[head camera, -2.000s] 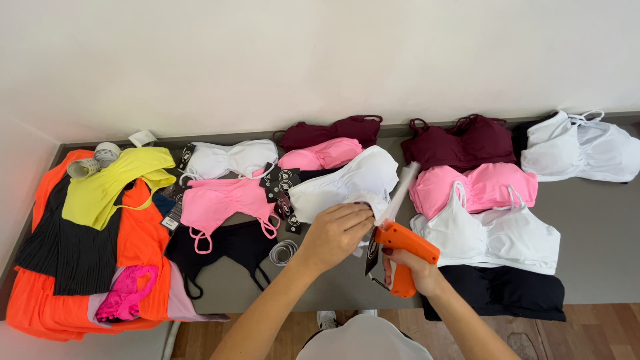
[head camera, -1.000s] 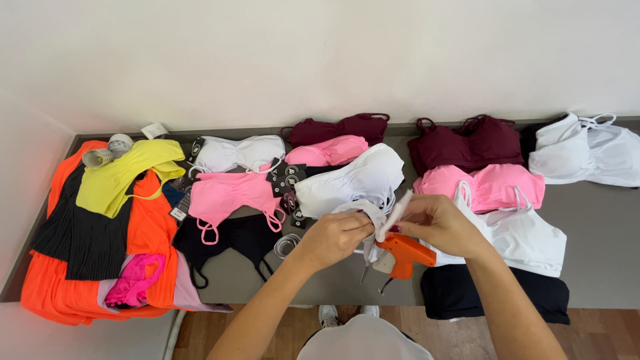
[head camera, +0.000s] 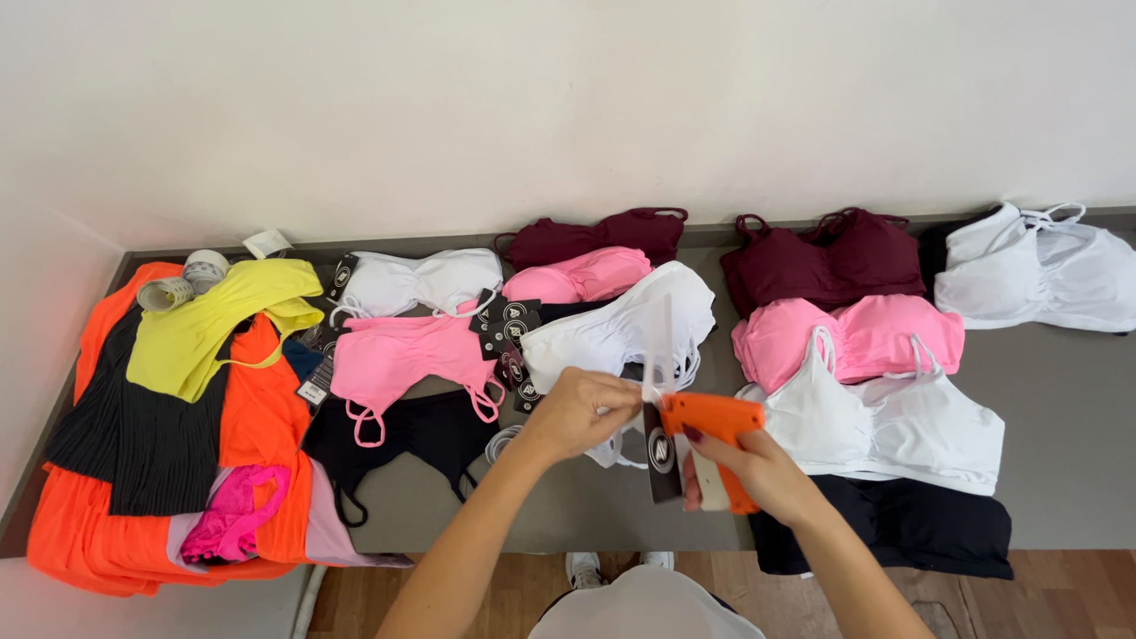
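Observation:
My right hand (head camera: 745, 470) grips an orange and white tagging gun (head camera: 714, 417), with a strip of clear plastic fasteners (head camera: 657, 342) standing up from it. A black hang tag (head camera: 662, 453) with a round emblem hangs at the gun's front. My left hand (head camera: 590, 410) pinches part of a white bikini top (head camera: 617, 328) by the gun's tip; the fingers hide the exact spot. That top lies on the grey table, its straps beside and below my hands. Several black tags (head camera: 513, 330) lie left of it.
Pink (head camera: 413, 355), black (head camera: 404, 435) and white (head camera: 426, 280) tops lie left. A pile of orange, black and yellow garments (head camera: 222, 328) fills the far left, near tape rolls (head camera: 206, 269). Maroon (head camera: 825, 262), pink (head camera: 852, 333), white (head camera: 887, 426) and black (head camera: 887, 524) tops lie right. A wall stands behind.
One second ago my right hand was up at the fastener strip, above the gun; now it is lower, around the gun's handle. My left hand stays at the white top.

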